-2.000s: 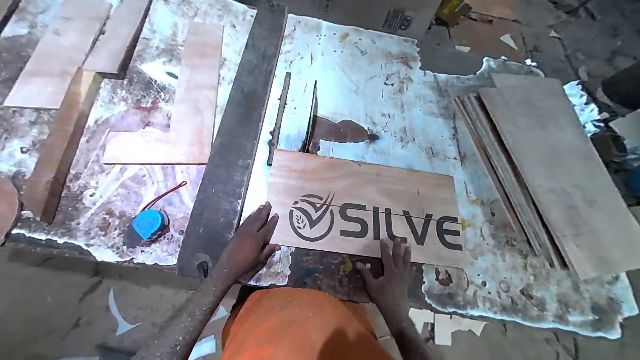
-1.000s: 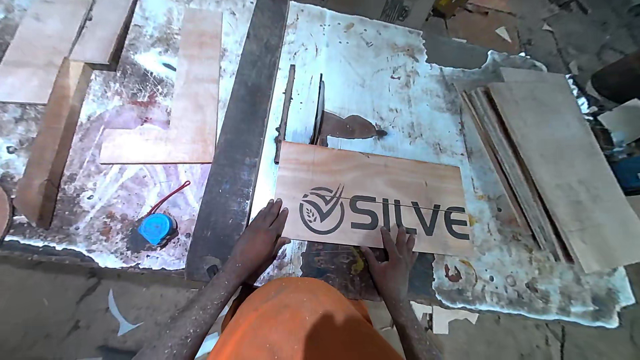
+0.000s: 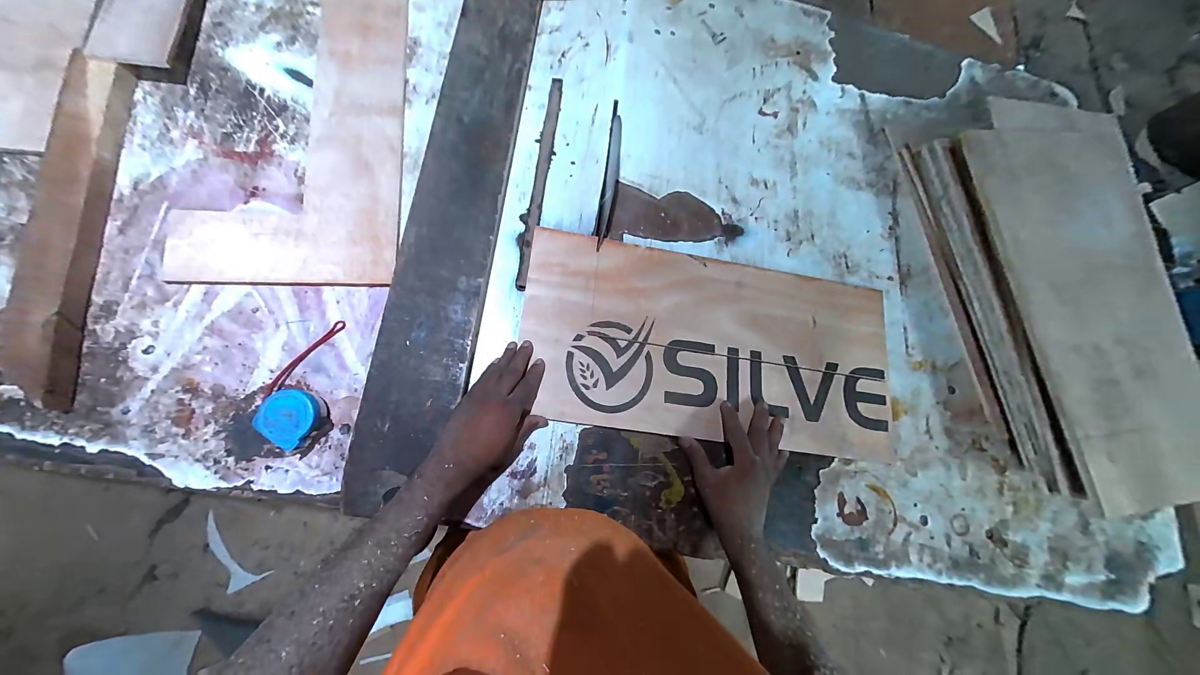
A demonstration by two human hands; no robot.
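Note:
A rectangular plywood board [image 3: 712, 281] with a dark printed emblem and lettering lies flat on the worn saw table. My left hand [image 3: 492, 408] is at its left edge, fingers along the side and thumb by the near corner. At the near edge, my right hand [image 3: 741, 469] rests its fingers on the printed face. An upright circular saw blade [image 3: 609, 178] meets the board's far edge near the left corner. Left of the board runs a long dark straight fence bar [image 3: 441, 234]. A narrow dark strip [image 3: 539, 183] lies between bar and blade.
Stacked plywood panels [image 3: 1059, 281] lie at the right. Left of the bar are an L-shaped plywood piece [image 3: 361, 159], a blue tape measure [image 3: 289, 419] with a red strap, and a thick wooden beam [image 3: 70, 234]. Offcuts [image 3: 230, 555] are on the floor below the table's ragged near edge.

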